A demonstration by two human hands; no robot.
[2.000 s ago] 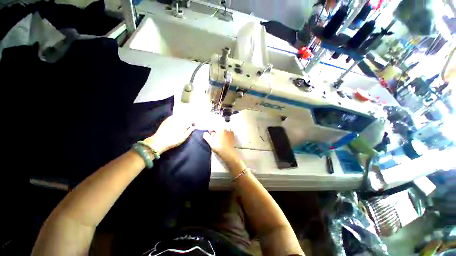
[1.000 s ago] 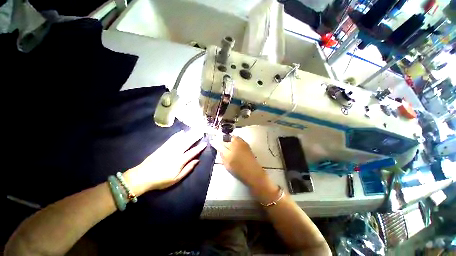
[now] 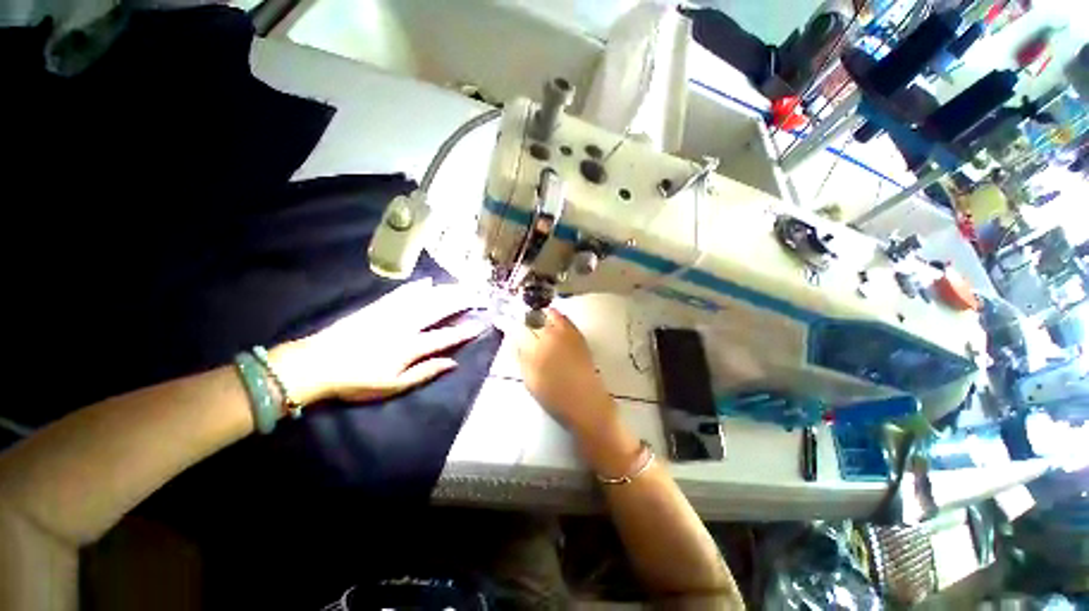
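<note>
A large navy-black garment panel [image 3: 239, 269] lies over the left of the table and hangs over the front edge. My left hand [image 3: 376, 344] lies flat on it, fingers spread towards the needle, holding nothing. My right hand [image 3: 561, 364] is just right of the presser foot and needle [image 3: 511, 292], fingertips bent down at the panel's edge. Whether they pinch the cloth is hidden by glare. The white sewing machine head [image 3: 705, 245] with a blue stripe stands above. The cream sewing lamp [image 3: 399, 236] is left of the needle and lights the spot brightly.
A mobile phone [image 3: 688, 394] lies right of my right hand. A slim black tool [image 3: 810, 454] and blue-teal cord [image 3: 770, 409] lie further right on the white table [image 3: 549, 483]. Dark thread cones [image 3: 970, 105] stand on a rack behind right. Pale grey cloth [image 3: 84, 42] is at top left.
Since the earliest frame the view has moved closer. My left hand has flattened on the panel, away from my right hand. Since one second ago, my left hand sits slightly further left; the panel has shifted slightly.
</note>
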